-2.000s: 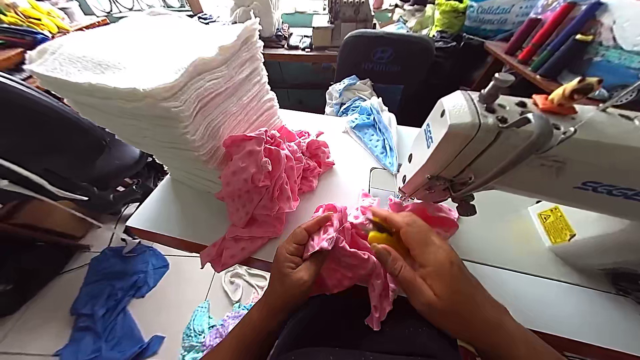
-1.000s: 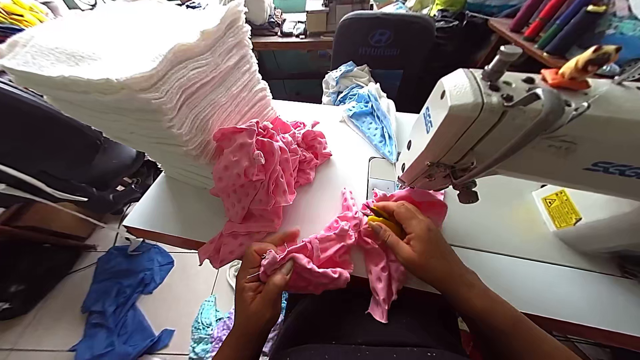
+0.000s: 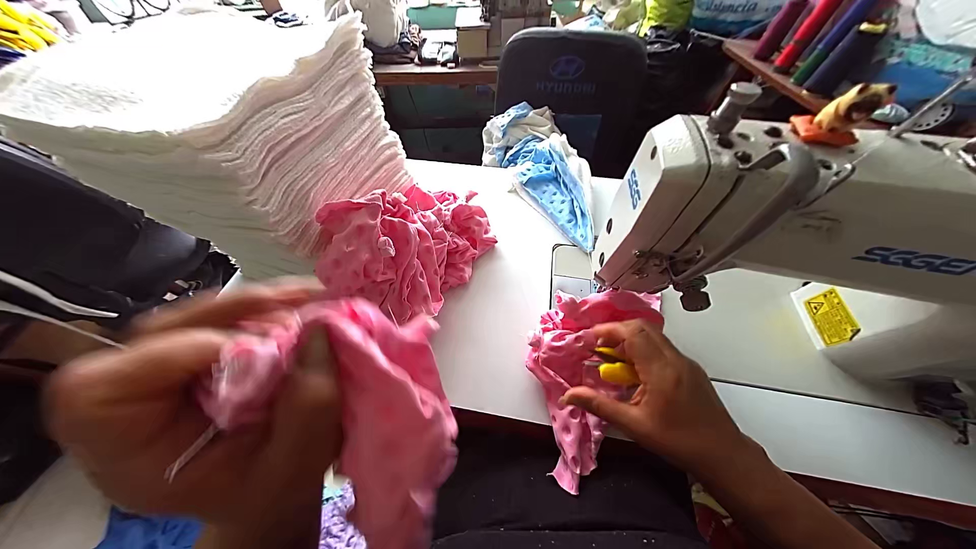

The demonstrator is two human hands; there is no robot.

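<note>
My left hand (image 3: 206,396), blurred and raised close to the camera, grips a bunched pink garment piece (image 3: 396,412) that hangs down beside it; a thin white strand sticks out below the fingers. My right hand (image 3: 656,389) holds small yellow-handled thread snips (image 3: 619,372) between thumb and fingers. Under and beside it, another pink dotted fabric piece (image 3: 568,366) lies at the needle area of the white sewing machine (image 3: 762,198) and drapes over the table edge. A pile of pink dotted fabric (image 3: 396,252) rests between my hands, farther back on the white table (image 3: 488,335).
A tall stack of white cloths (image 3: 305,145) fills the table's left side. Blue and white fabric (image 3: 549,175) lies behind the needle area. A dark chair back (image 3: 568,99) stands beyond. Blue cloth (image 3: 145,530) shows low at the left, and a small animal figurine (image 3: 854,107) sits on the machine.
My left hand has lifted a pink piece up and left, toward the camera, apart from the fabric by the needle. My right hand still has the yellow snips.
</note>
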